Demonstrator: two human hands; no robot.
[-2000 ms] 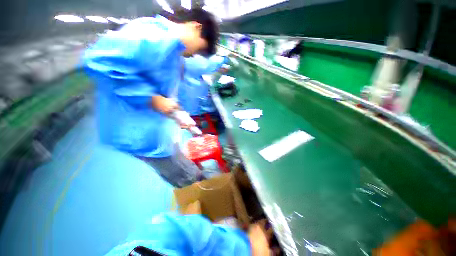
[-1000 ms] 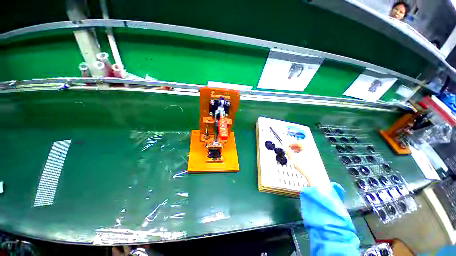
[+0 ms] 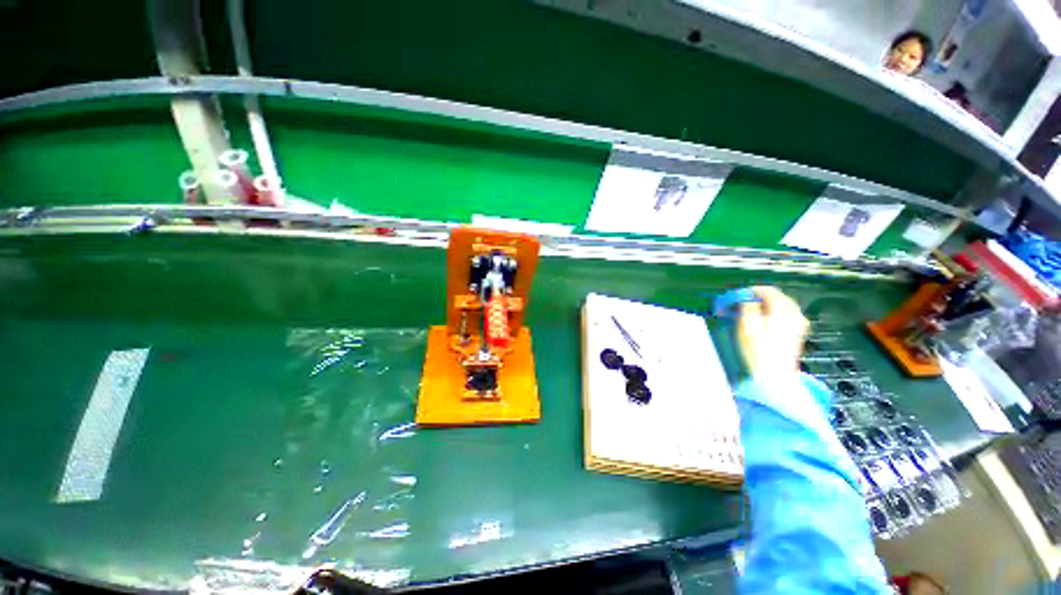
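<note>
My right hand (image 3: 773,331) is beyond the right edge of the sheet stack (image 3: 686,424), its fingers on a small blue piece (image 3: 731,303); the piece's shape is partly hidden. Several round black parts (image 3: 635,379) lie in a short row on the cream-white stack. Thin tweezers (image 3: 626,335) lie just above them. The press fixture (image 3: 478,389), with orange base and red handle, stands left of the stack, apart from it. My left hand is not recognisable; only an unclear dark shape shows at the bottom edge.
A clear blister tray (image 3: 890,453) with round black parts lies right, partly behind my sleeve. Another orange fixture (image 3: 913,337) stands far right. A white perforated strip (image 3: 102,424) lies left, clear film (image 3: 337,511) left of the press. A person's face (image 3: 906,54) shows at top right.
The view has swung from the neighbouring worker to the fixture and stack. The blue piece, on the stack one second ago, is now at my right hand's fingers, past the stack's right edge.
</note>
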